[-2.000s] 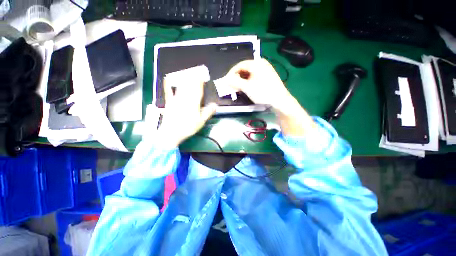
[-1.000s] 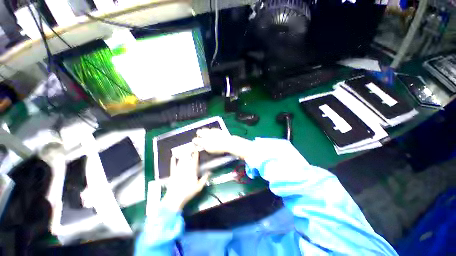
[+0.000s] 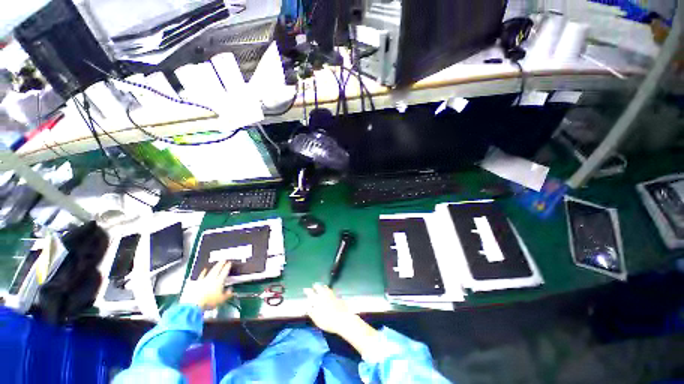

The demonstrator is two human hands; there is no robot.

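A dark tablet (image 3: 259, 264) lies on a white sheet on the bench, left of centre. A white label strip (image 3: 232, 255) lies across its back. My left hand (image 3: 212, 286) is at the tablet's lower left, fingers spread, fingertips on or just over the label. My right hand (image 3: 328, 309) is at the bench's front edge, fingers apart, with nothing visible in it. A black barcode scanner (image 3: 341, 259) lies just beyond my right hand. Scissors with red handles (image 3: 274, 295) lie below the tablet, between my hands.
Labelled tablets (image 3: 424, 274) lie on white sheets at right, and a black-screened tablet (image 3: 594, 236) lies further right. A mouse (image 3: 311, 224), keyboard (image 3: 229, 199), small fan (image 3: 321, 150) and monitor (image 3: 202, 161) are behind. Papers and smaller black devices (image 3: 166, 246) are at left. Blue bins (image 3: 52, 349) are lower left.
The view has tilted up and shifted right. My right hand has left the tablet and moved to the bench edge. The label now lies on the tablet, with my left hand on its lower side.
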